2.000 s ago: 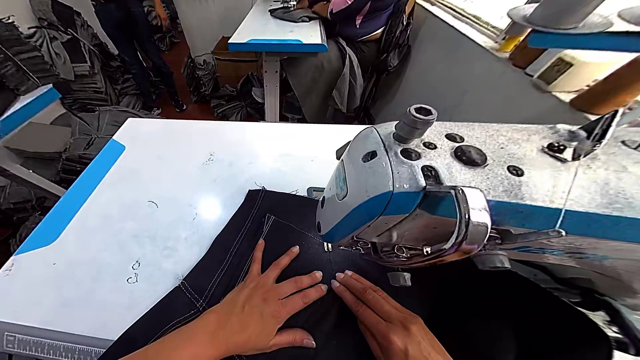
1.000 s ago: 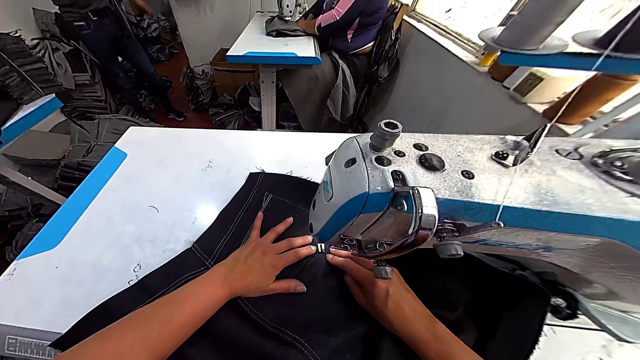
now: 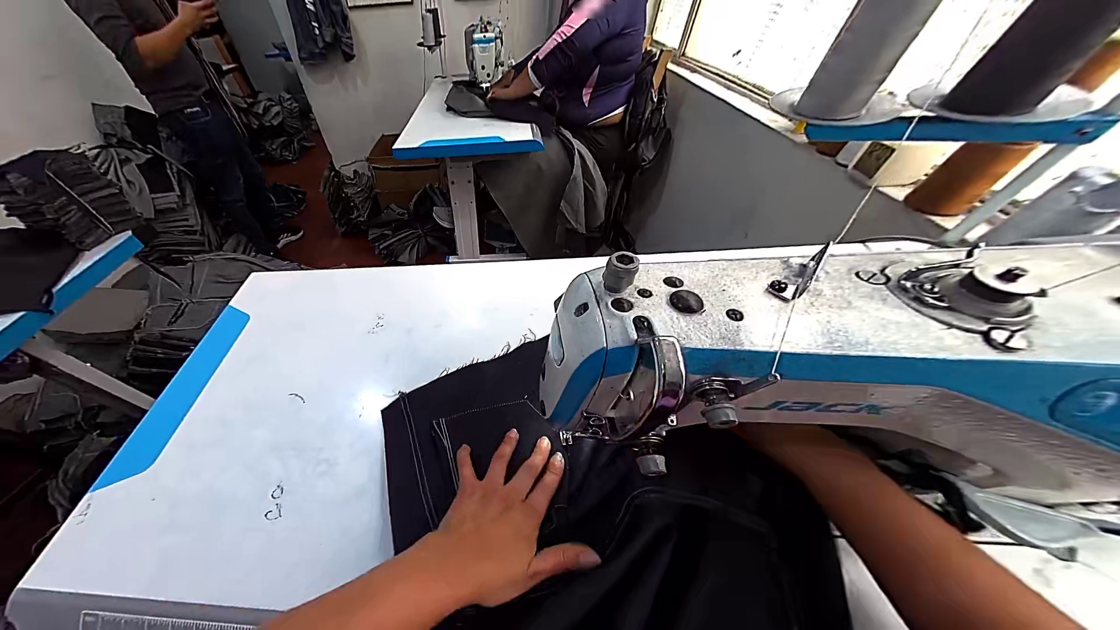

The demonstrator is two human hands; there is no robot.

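Dark denim fabric (image 3: 691, 551) with pale stitching lies under the needle area of a white and blue Jack sewing machine (image 3: 875, 385). My left hand (image 3: 503, 516) rests flat on the denim, fingers spread, just left of the presser foot and partly over a stitched pocket piece (image 3: 490, 429). Only the forearm of my right arm shows, reaching beneath the machine arm; the right hand itself is hidden behind the machine and the cloth. A thread runs down to the tension discs (image 3: 720, 402) on the machine's front.
The white sewing table (image 3: 324, 376) has a blue edge and a ruler strip at the near left. Thread cones (image 3: 862, 57) stand on a rack at the upper right. Beyond, one person sews at another table (image 3: 437, 122) and another stands by fabric piles (image 3: 175, 201).
The right hand has moved from beside the presser foot to under the machine arm, out of sight. The denim has turned, with its pocket piece now beside the foot. The view has shifted.
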